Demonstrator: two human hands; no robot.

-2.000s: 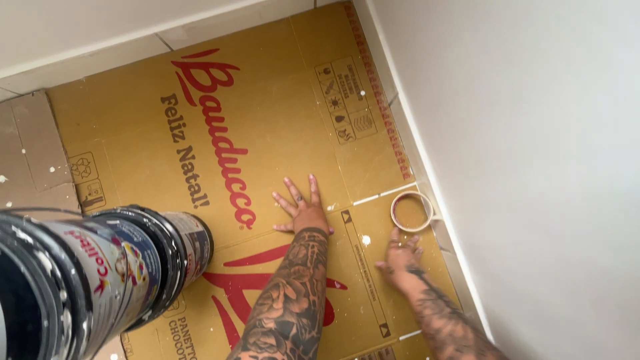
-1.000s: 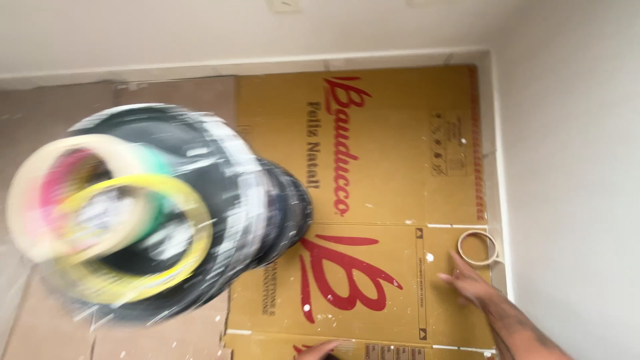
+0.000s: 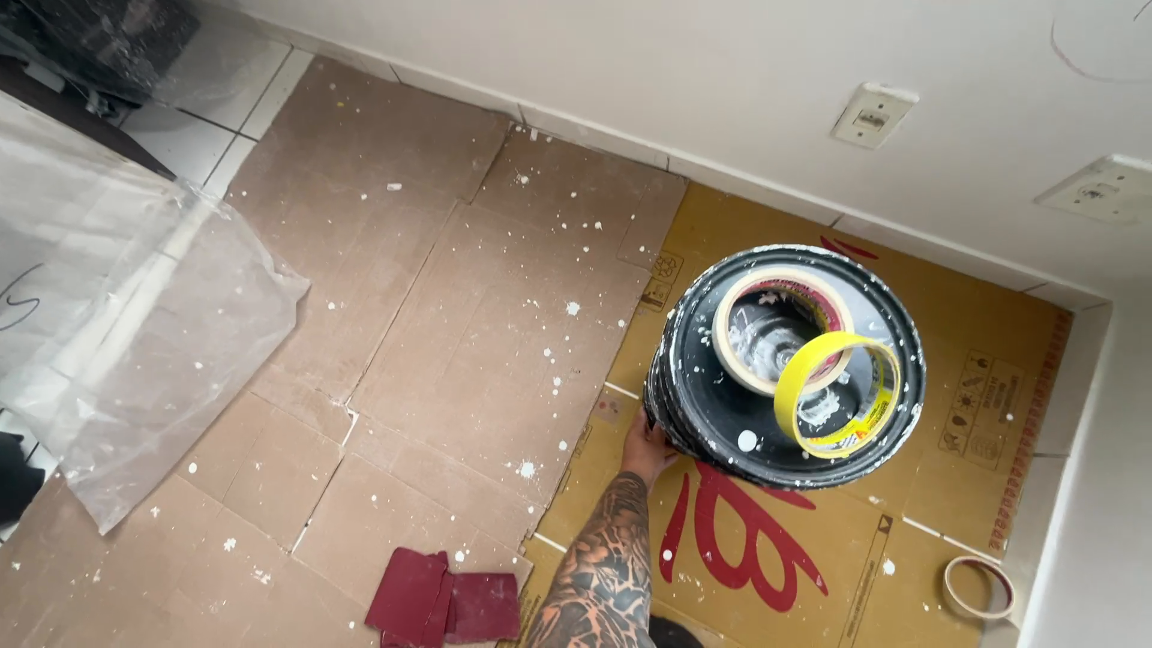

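Observation:
My left hand (image 3: 646, 452), at the end of a tattooed forearm, touches the lower side of a paint-spattered black bucket (image 3: 679, 297); the bucket hides part of the fingers, so a grip cannot be made out. On the bucket's lid lie a cream masking tape roll (image 3: 733, 355) and a yellow tape roll (image 3: 792, 396) that leans on it. Beneath is a flattened printed cardboard box (image 3: 936, 333). Another tape roll (image 3: 952, 589) rests on the cardboard near the right wall. My right hand is out of view.
Brown cardboard sheets (image 3: 504, 360) with white paint spots cover the floor. Red sandpaper sheets (image 3: 409, 594) lie at the bottom. Translucent plastic sheeting (image 3: 207, 297) hangs at the left. A wall with an outlet (image 3: 873, 115) and a tiled skirting (image 3: 747, 191) bounds the far side.
My left hand has gone from lying spread on the printed cardboard to the bucket's side. My right hand has left the view from beside the loose tape roll. The view has swung left.

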